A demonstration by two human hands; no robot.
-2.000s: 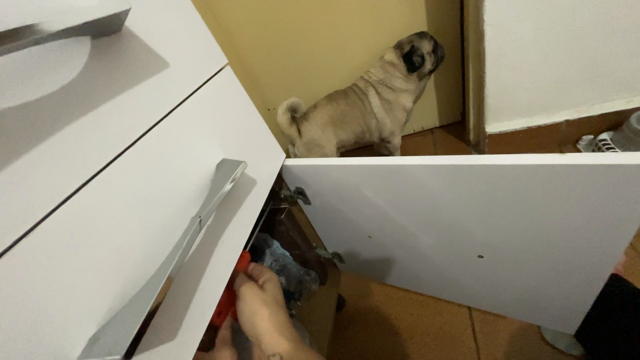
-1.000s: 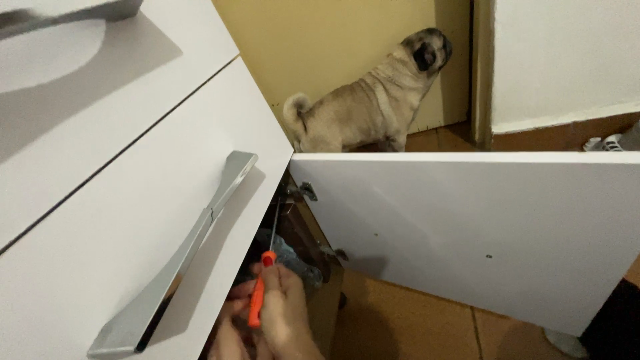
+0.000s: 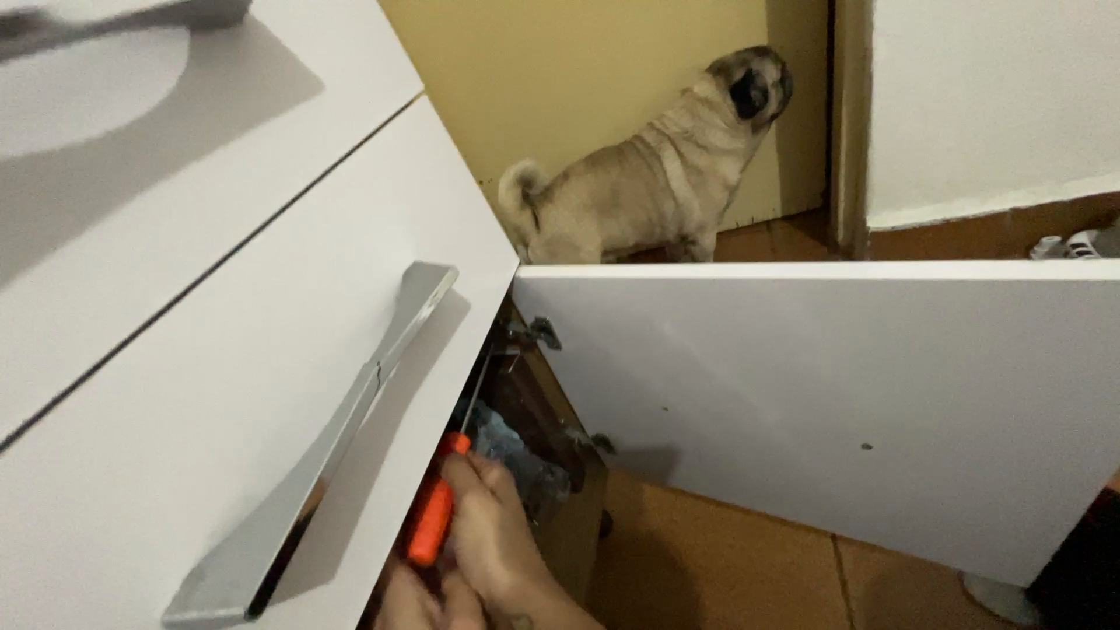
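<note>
My right hand (image 3: 494, 525) grips the orange handle of a screwdriver (image 3: 433, 516) at the opening of a white cabinet. The thin metal shaft points up into the cabinet, and its tip is hidden in shadow. Low beside the handle are the fingers of my left hand (image 3: 420, 604), partly hidden by the cabinet front; whether they hold anything cannot be told. The white cabinet door (image 3: 787, 402) stands open to the right on two metal hinges, the upper hinge (image 3: 544, 332) and the lower hinge (image 3: 602, 443). A crumpled plastic bag (image 3: 512, 455) lies inside.
White drawer fronts fill the left side, one with a long metal handle (image 3: 359, 420). Behind the open door a pug (image 3: 647, 188) stands by a yellow door (image 3: 560, 79). Brown floor tiles (image 3: 726, 542) show below. A person's dark-clothed part (image 3: 1085, 560) is at the lower right.
The orange handle, largely hidden at first, came into fuller view and now sits tilted close to the cabinet front's edge. The pug has stayed in place.
</note>
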